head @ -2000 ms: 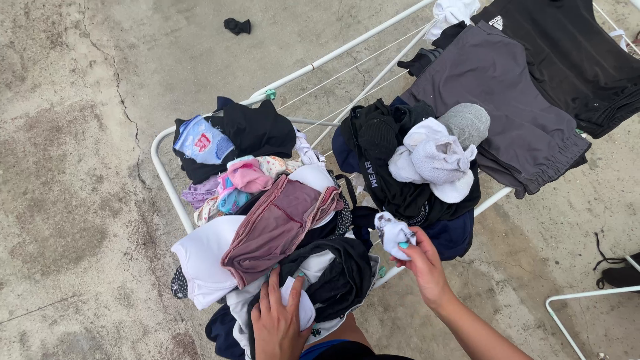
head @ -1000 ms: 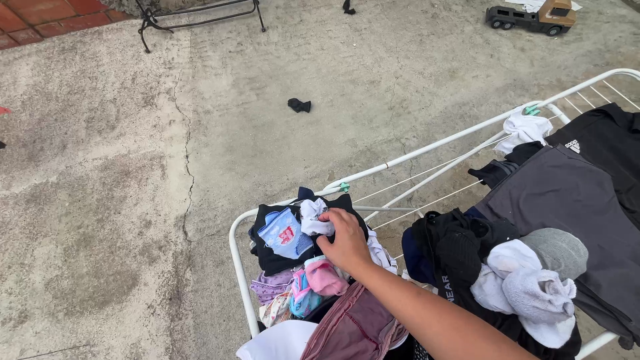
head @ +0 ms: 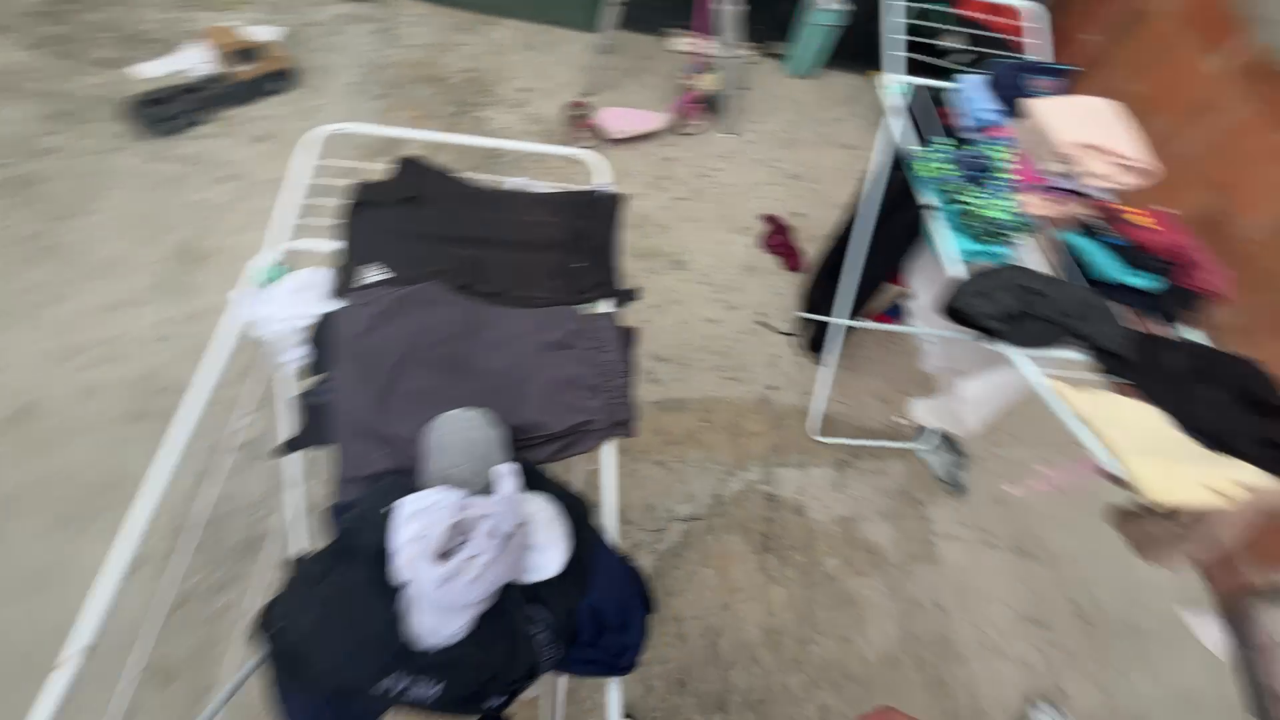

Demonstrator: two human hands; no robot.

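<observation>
Neither of my hands can be made out in this blurred view. A small reddish patch at the bottom edge is too little to identify. On the white drying rack [head: 165, 440] at left lie black shorts [head: 485, 240], dark grey shorts [head: 480, 365] and a pile of dark clothes [head: 340, 610]. White socks [head: 455, 560] and a grey sock [head: 465, 448] rest on that pile. A white cloth [head: 290, 310] hangs at the rack's left side.
A second drying rack [head: 850, 270] at right holds folded clothes, black garments [head: 1040, 305] and a yellow cloth [head: 1160, 445]. Beside that cloth is a blurred hand [head: 1190, 530], seemingly another person's. On the concrete lie a toy truck [head: 220, 75], a pink scooter [head: 630, 122] and a dark red cloth [head: 780, 242].
The view has swung far to the right. My right hand, seen one second ago placing or holding a white sock at the small clothes, is out of sight, as is that part of the rack.
</observation>
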